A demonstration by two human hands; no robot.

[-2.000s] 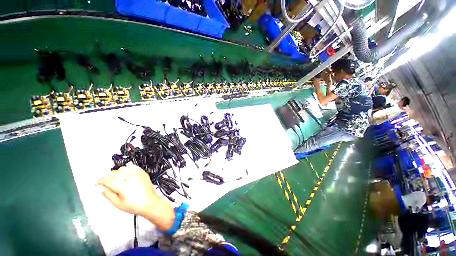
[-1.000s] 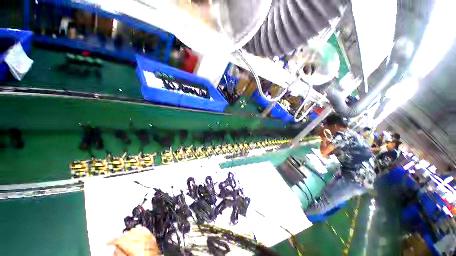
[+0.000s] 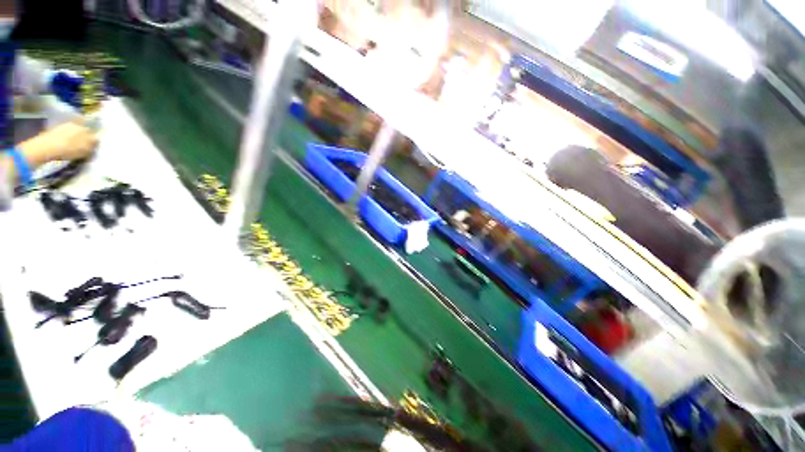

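The picture is blurred and tilted. Black tied cables point(image 3: 115, 309) lie loose on a white work sheet point(image 3: 203, 265) at left, with more bundles point(image 3: 106, 203) further up it. A row of yellow circuit boards point(image 3: 300, 287) stands along the belt's edge; more boards point(image 3: 415, 408) show lower down. A patterned sleeve point(image 3: 194, 433), seemingly mine, enters at the bottom left. A pale blurred patch at the bottom edge, beside dark streaks, may be my left hand; its grip cannot be told. My right hand is not in view.
Another person's hand point(image 3: 66, 141) with a blue wristband is over the sheet's far end. A metal post point(image 3: 263, 132) rises beside the green conveyor belt point(image 3: 406, 331). Blue bins point(image 3: 375, 207) point(image 3: 587, 388) stand beyond it. A large round duct mouth point(image 3: 768, 309) hangs at right.
The view has swung left and tilted, leaving the dense cable heap and the bare left hand seen there. Another worker's hand and a different white sheet now show.
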